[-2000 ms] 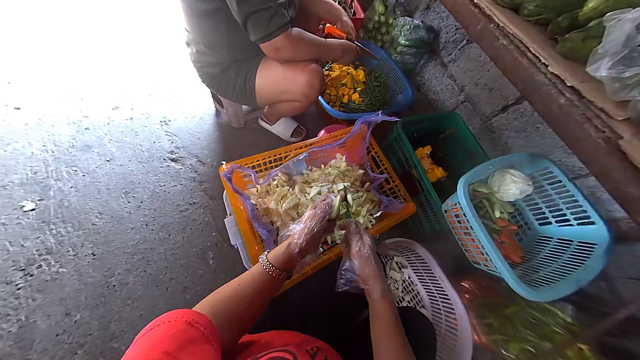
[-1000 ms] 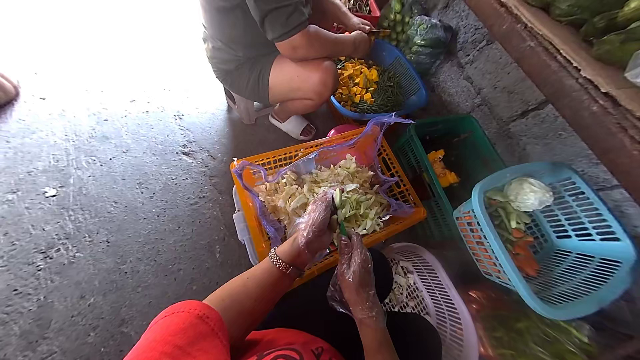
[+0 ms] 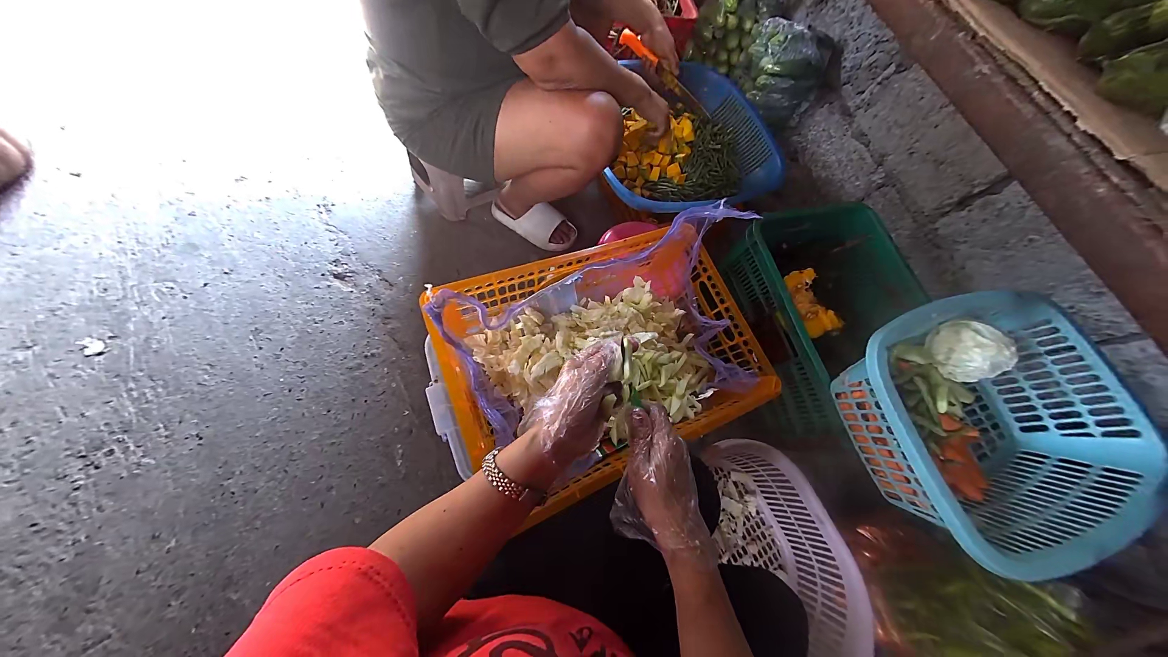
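Over the near part of an orange plastic crate I hold both hands in clear plastic gloves. My right hand is shut on a small green-handled knife, its dark blade pointing away from me. My left hand, with a metal watch band at the wrist, is curled beside the blade around a pale green vegetable piece, largely hidden by the fingers. Pale chopped vegetable pieces are heaped below in the crate, on purple netting.
A person crouches ahead, holding an orange-handled knife over a blue basket of cut squash and green beans. To the right stand a green crate, a light blue basket with vegetable pieces, and a whitish basket near my knee.
My hands have stayed together over the crate. The other person's orange-handled knife now points down over the blue basket, with one hand at the squash.
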